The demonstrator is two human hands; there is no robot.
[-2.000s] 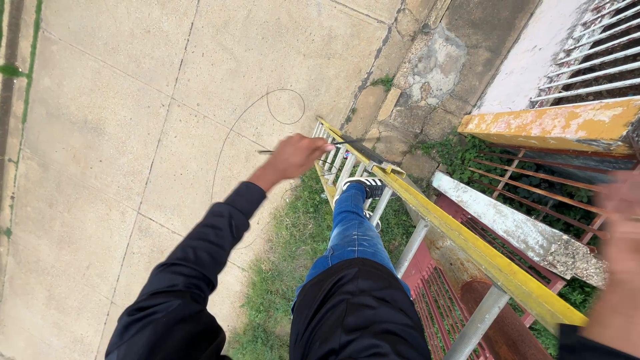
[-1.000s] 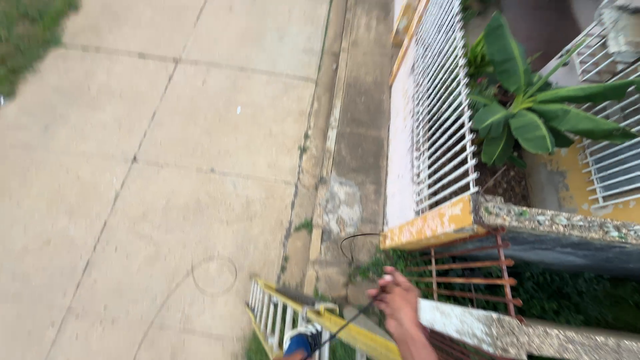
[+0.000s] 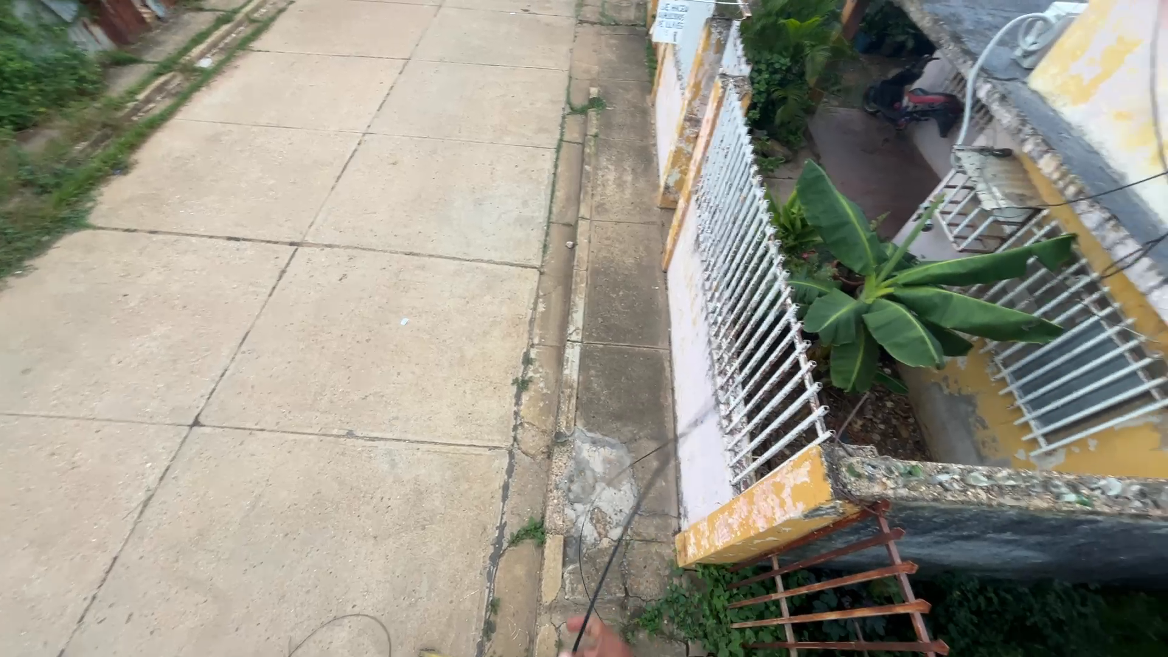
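At the bottom edge of the head view part of one hand (image 3: 598, 636) shows, cut off by the frame; it looks like my right hand. A black cable (image 3: 613, 557) runs up from its fingers over the sidewalk, and its upper part blurs near the pink wall. The fingers seem closed around the cable. A thinner wire loops beside it over the grey concrete patch (image 3: 598, 484). My left hand is out of the frame. Another thin wire loop (image 3: 342, 620) lies on the concrete road at the bottom.
White metal fence bars (image 3: 762, 319) top the pink wall, which ends in a yellow pillar (image 3: 757, 516). Below it is a rusty metal grille (image 3: 839, 593). A wall top set with broken glass (image 3: 1004, 488) runs right. A banana plant (image 3: 876, 292) grows behind the fence; the road (image 3: 365, 365) lies left.
The view has tilted up along the street, and the ladder has almost left it. The hand with the cable shows lower in the frame. The left hand, seen two seconds ago, is gone from view.
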